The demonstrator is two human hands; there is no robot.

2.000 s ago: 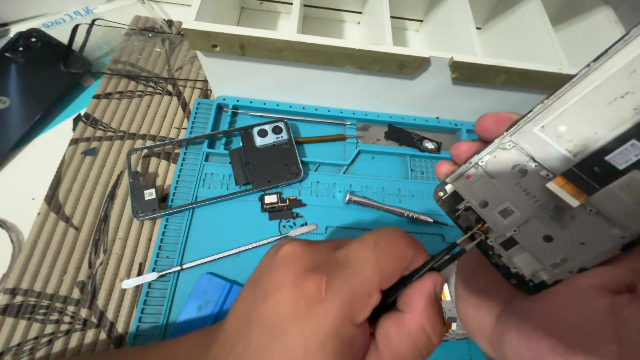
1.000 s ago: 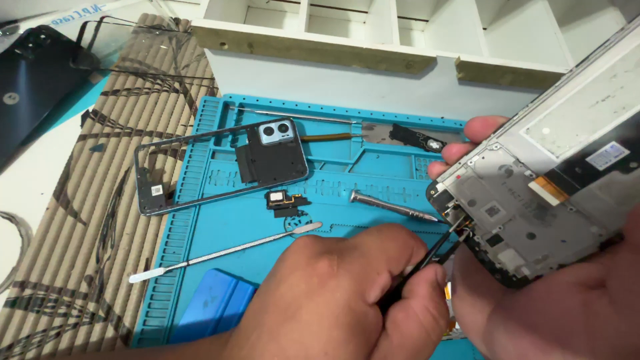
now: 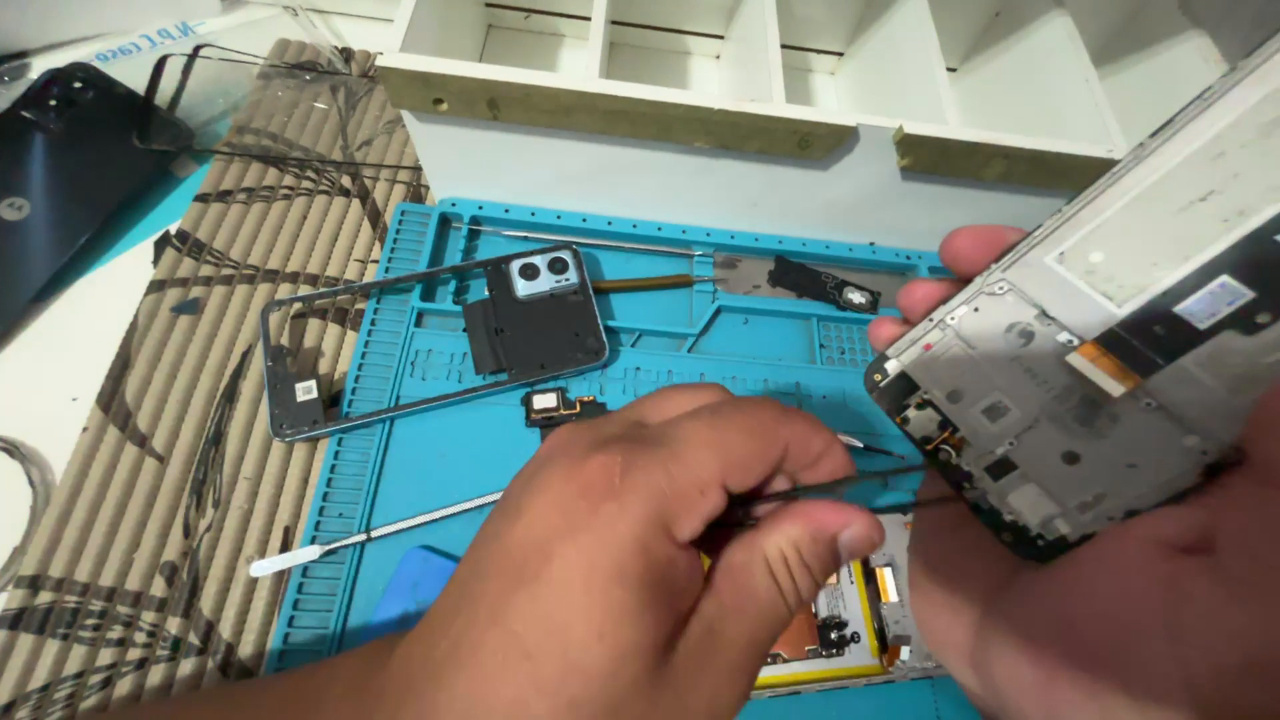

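Observation:
My left hand [image 3: 640, 530] is closed around black tweezers [image 3: 840, 485], whose slim arms stand apart near the phone's lower left edge. In my right hand [image 3: 1080, 610] lies an opened smartphone chassis [image 3: 1040, 400], tilted, its metal shield, orange flex connector and small bottom-end parts facing up; fingertips show past its left edge. Left of centre is a phone's mid-frame with a twin-camera cover [image 3: 545, 340]. Partly behind my left hand sit a small speaker module [image 3: 550, 403], a metal spudger [image 3: 420, 515] and a screwdriver tip [image 3: 872, 447]. Below the tweezers lies another opened phone with a yellow-edged battery [image 3: 865, 620].
A blue silicone repair mat [image 3: 400, 620] carries a brown-handled tool [image 3: 645, 283], a thin metal tool [image 3: 600, 243], a black phone part [image 3: 825, 285] and a blue plastic piece [image 3: 415, 590]. Corrugated cardboard [image 3: 150, 450] and a dark Motorola phone [image 3: 70, 180] are left; a white compartment shelf [image 3: 690, 70] stands behind.
The tweezers' tips, earlier at the parts in the phone's bottom end, have drawn back to its edge and spread apart. My right hand still holds the phone.

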